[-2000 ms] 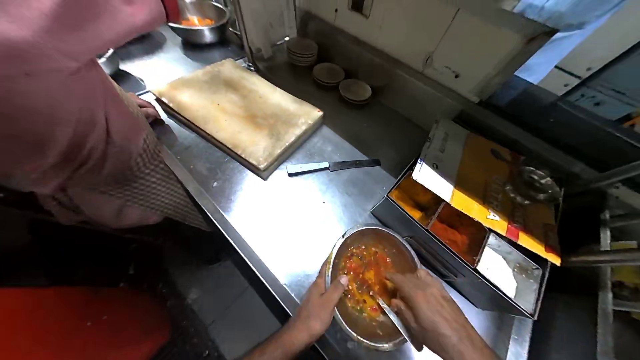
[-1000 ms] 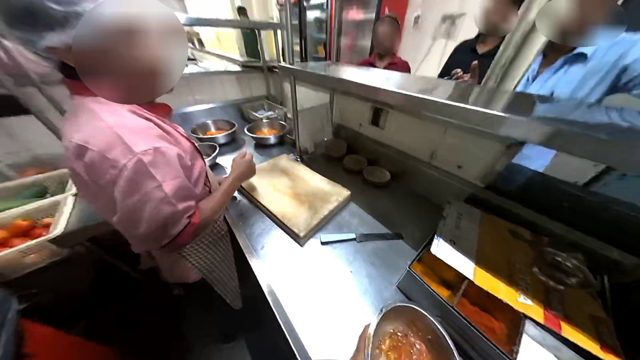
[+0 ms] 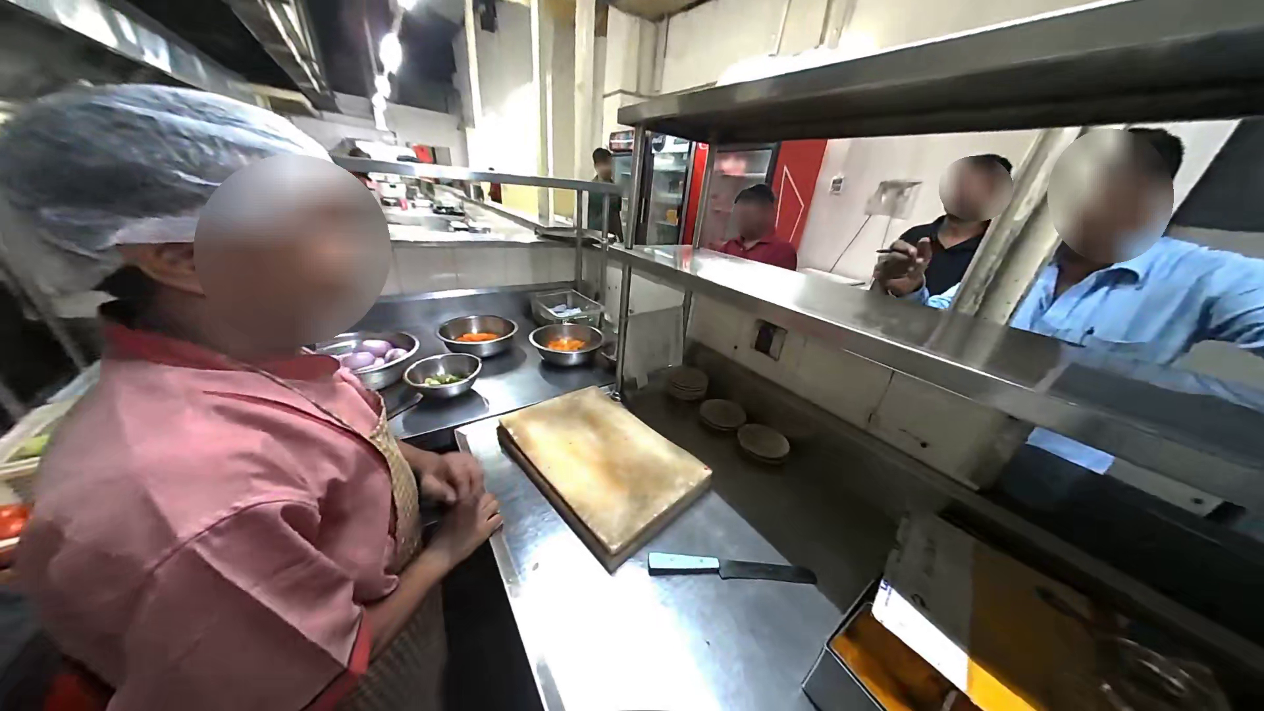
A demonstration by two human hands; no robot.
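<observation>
Neither my left hand nor my right hand shows in the head view now, and the metal bowl is out of frame too. A knife with a pale handle [image 3: 733, 569] lies flat on the stainless steel counter [image 3: 632, 642]. Just behind it rests a thick, stained cutting board [image 3: 607, 469]. At the lower right stands a spice box [image 3: 889, 657] with orange powder in it, partly covered by a printed cardboard piece [image 3: 997, 602].
A co-worker in a pink shirt [image 3: 197, 513] stands at the left. Metal bowls of onions [image 3: 367, 357], green pieces [image 3: 442, 375] and orange pieces [image 3: 566, 344] sit farther back. Stacked small plates [image 3: 762, 443] stand below a steel shelf [image 3: 849, 306]. Several people are beyond it.
The view has swung up and left, taking my hands and the bowl out of frame. Two seconds ago both hands were at the bowl, the right with a spoon. The co-worker's hands have come together.
</observation>
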